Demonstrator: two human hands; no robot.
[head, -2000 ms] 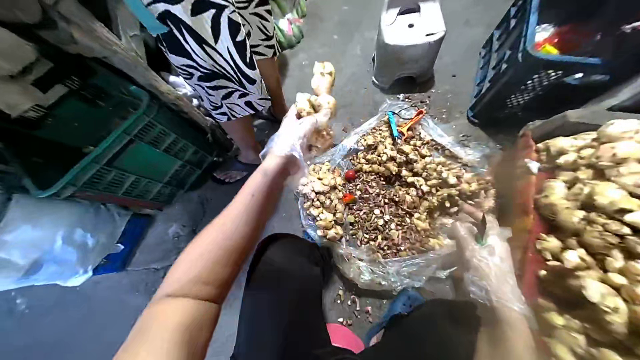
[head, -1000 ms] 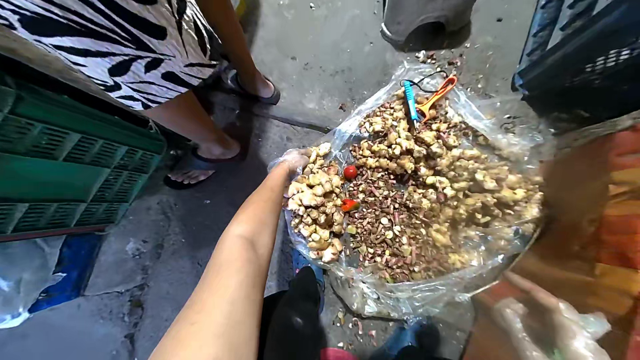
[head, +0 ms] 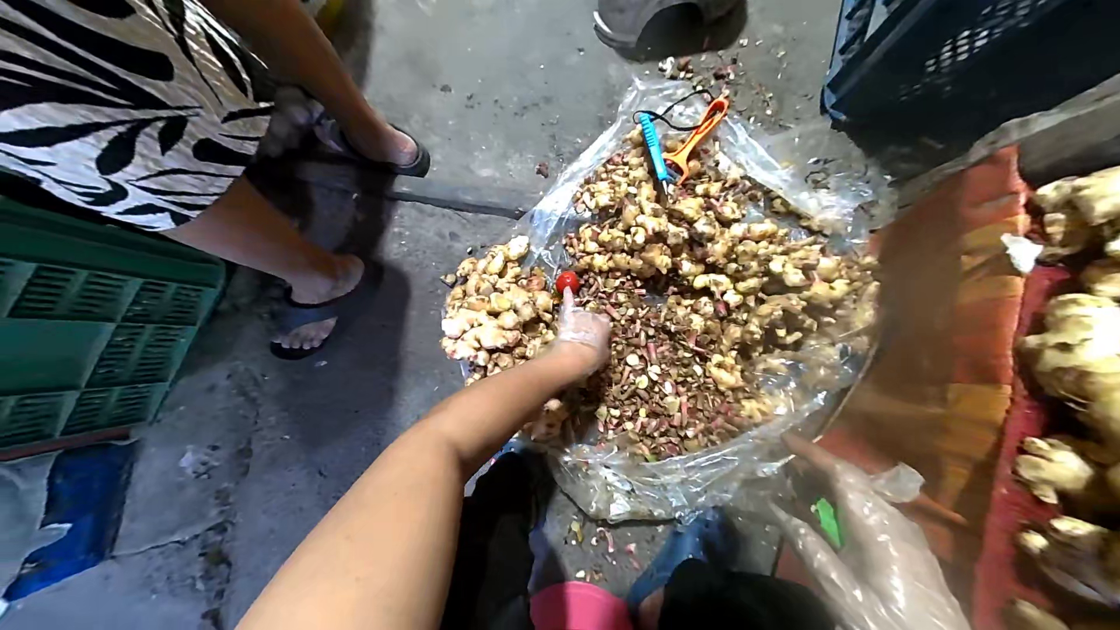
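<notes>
Ginger roots (head: 700, 236) and dark trimmings (head: 647, 367) lie on a clear plastic sheet (head: 665, 486) on the floor. My left hand (head: 584, 328), in a thin clear glove, reaches over the left part of the heap, its index finger at a small red round thing (head: 567, 282). Paler ginger (head: 494, 306) is heaped left of it. At the sheet's far edge rest a peeler with an orange handle (head: 700, 136) and a blue-handled tool (head: 653, 144). My right hand (head: 866, 534), gloved too, is low at the right, blurred, with a green thing at the palm; its grip is unclear.
More ginger (head: 1085, 350) sits on red cloth at the right, beside an orange-brown surface (head: 945, 332). A green crate (head: 96, 332) and a person in sandals (head: 306, 324) are at the left. A dark crate (head: 954, 61), a grey stool (head: 665, 17) and a pink thing (head: 581, 605) stand around.
My left hand held ginger up two seconds ago, then was at the pale heap's left side; now it is over the heap at the red thing, which has no second red piece visible below it.
</notes>
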